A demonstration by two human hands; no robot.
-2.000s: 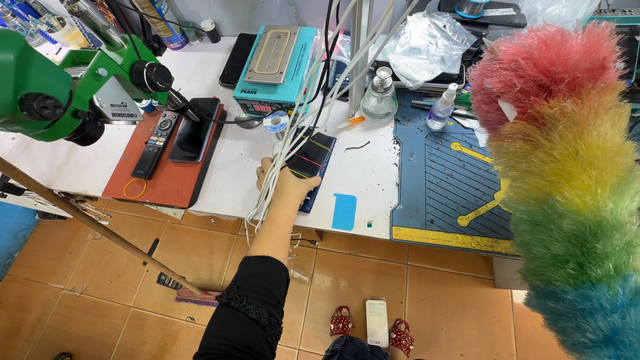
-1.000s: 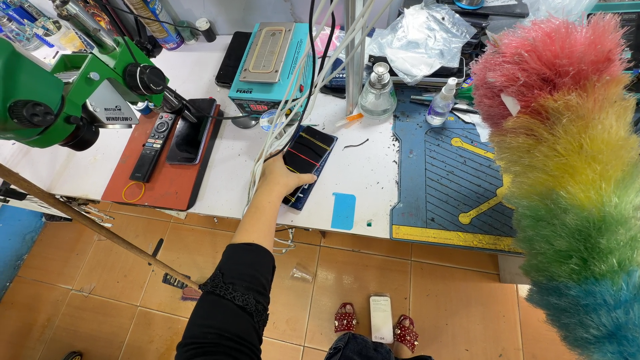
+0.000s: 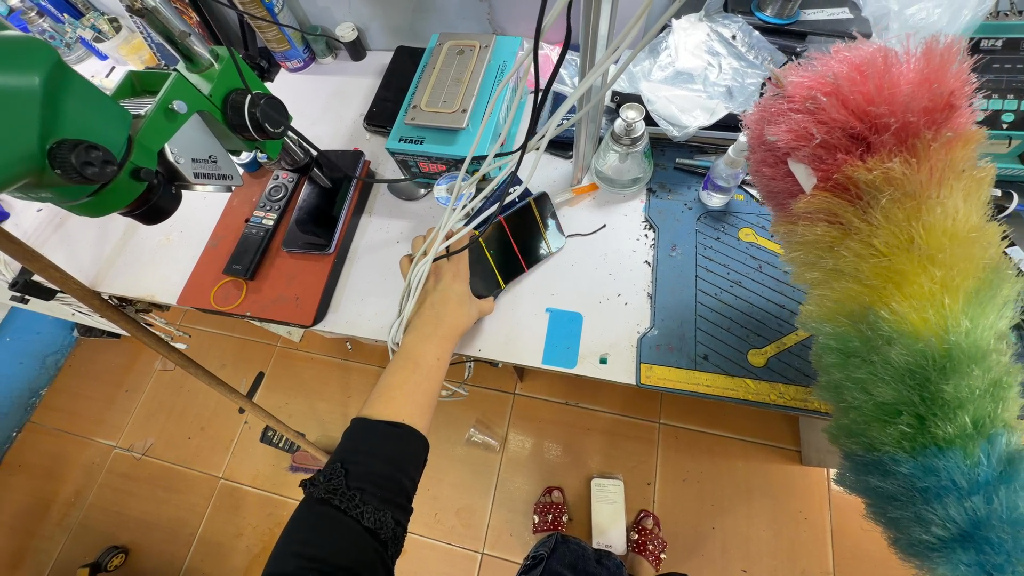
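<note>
My left hand [image 3: 444,296] reaches over the bench edge from below and grips the near left end of a black smartphone [image 3: 518,244] with yellow and red rubber bands around it. White cables [image 3: 416,292] run across the hand and past the phone. Behind the phone shows part of a dark blue flat item [image 3: 506,196]. A multicolour fluffy duster [image 3: 904,264] fills the right side; its handle and my right hand are out of sight.
A green microscope [image 3: 64,120] stands left, beside a remote control [image 3: 268,216] and another phone [image 3: 324,204] on a red-brown board [image 3: 216,276]. Behind are a teal heating station [image 3: 456,120] and a glass dispenser bottle [image 3: 624,156]. A blue work mat [image 3: 688,320] lies right; a wooden stick [image 3: 160,344] slants left.
The banded phone, lying more upright over the dark blue item before, is now turned clockwise and shifted to the right of it. My left hand has moved with its near end.
</note>
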